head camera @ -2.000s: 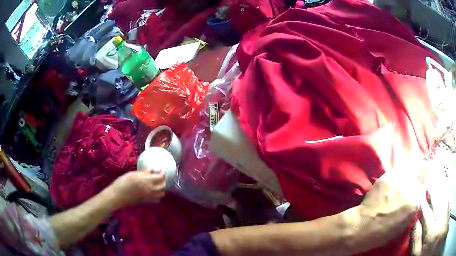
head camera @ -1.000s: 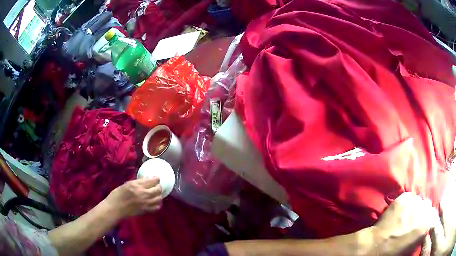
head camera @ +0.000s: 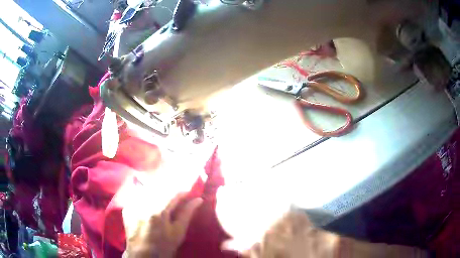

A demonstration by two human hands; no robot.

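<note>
The red fabric (head camera: 96, 171) lies in folds left of and under the sewing machine head (head camera: 217, 45), with a strip running up to the presser foot area (head camera: 196, 132). My left hand (head camera: 164, 224) is on the fabric at bottom centre, thumb and fingers bent around a fold, its far side lost in glare. My right hand (head camera: 282, 234) is at the fabric's right side, blurred and partly washed out. Its fingertips are near the cloth edge; whether they grip it does not show. The needle is not clear in the glare.
Scissors with orange-brown handles (head camera: 328, 108) lie on the white machine table (head camera: 383, 126) under the arm. Red thread (head camera: 302, 63) lies behind them. A white lamp (head camera: 110, 132) hangs left of the needle area. An orange-red plastic bag (head camera: 73, 244) is at lower left.
The view has swung right to the machine. My left hand has left the white lid beside the cup and is now on the red fabric. Both hands are in front of the presser foot.
</note>
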